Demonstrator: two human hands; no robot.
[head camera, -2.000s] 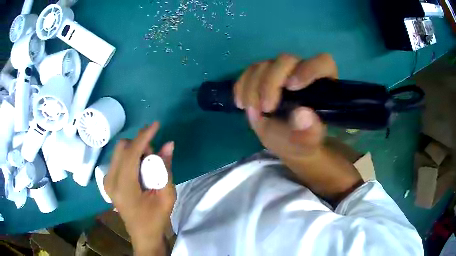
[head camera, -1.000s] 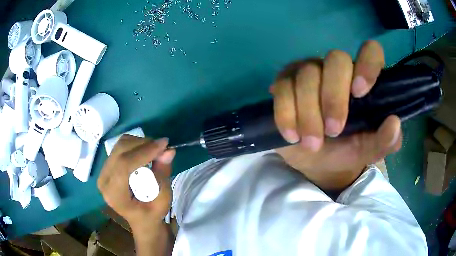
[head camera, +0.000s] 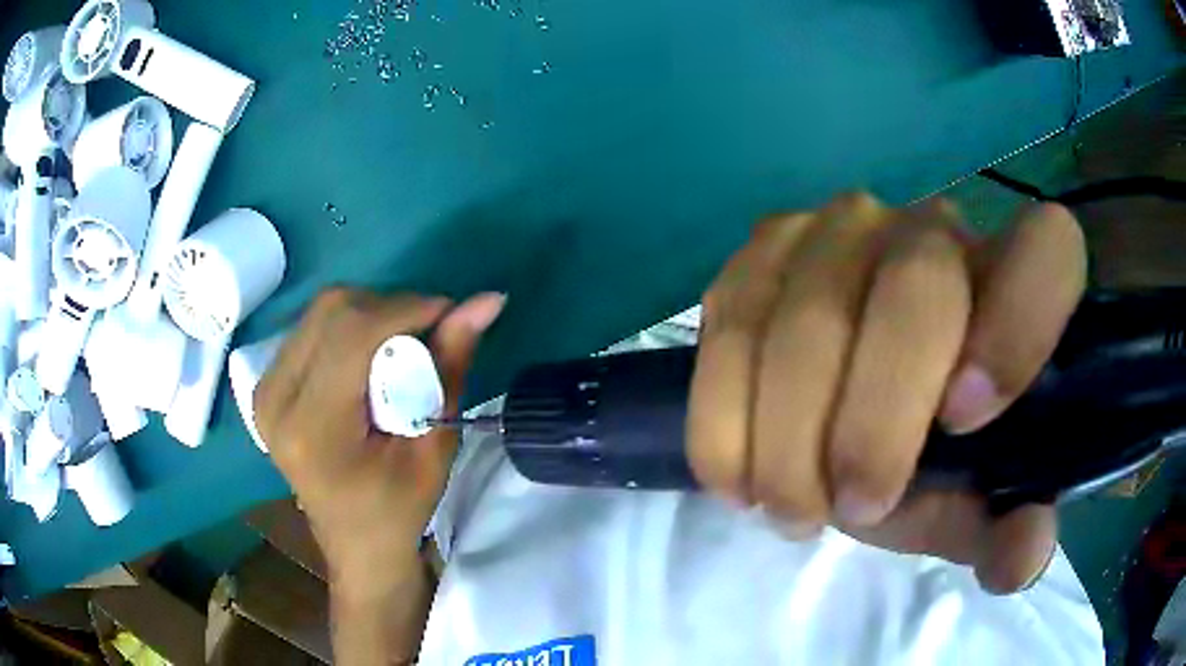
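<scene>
My left hand (head camera: 351, 403) grips a white fan handle (head camera: 405, 380), its rounded end facing right. Part of the white fan head (head camera: 250, 384) shows behind that hand. My right hand (head camera: 884, 377) is closed around the black electric screwdriver (head camera: 598, 419), held level with its ribbed collar to the left. The thin screwdriver bit (head camera: 468, 423) meets the lower edge of the handle's end face. Whether a screw sits at its tip is too small to tell.
Loose white fans (head camera: 98, 247) are piled at the left. Small screws (head camera: 390, 39) lie scattered at the top. A black box (head camera: 1021, 24) with a silvery block is at top right. A black cord (head camera: 1119, 189) runs off right. Cardboard boxes (head camera: 267, 599) are below the bench.
The screwdriver has moved closer and lower. Its bit has gone from my left fingertips to the handle's end face. My left thumb and finger have moved off the bit, and the handle end has risen slightly.
</scene>
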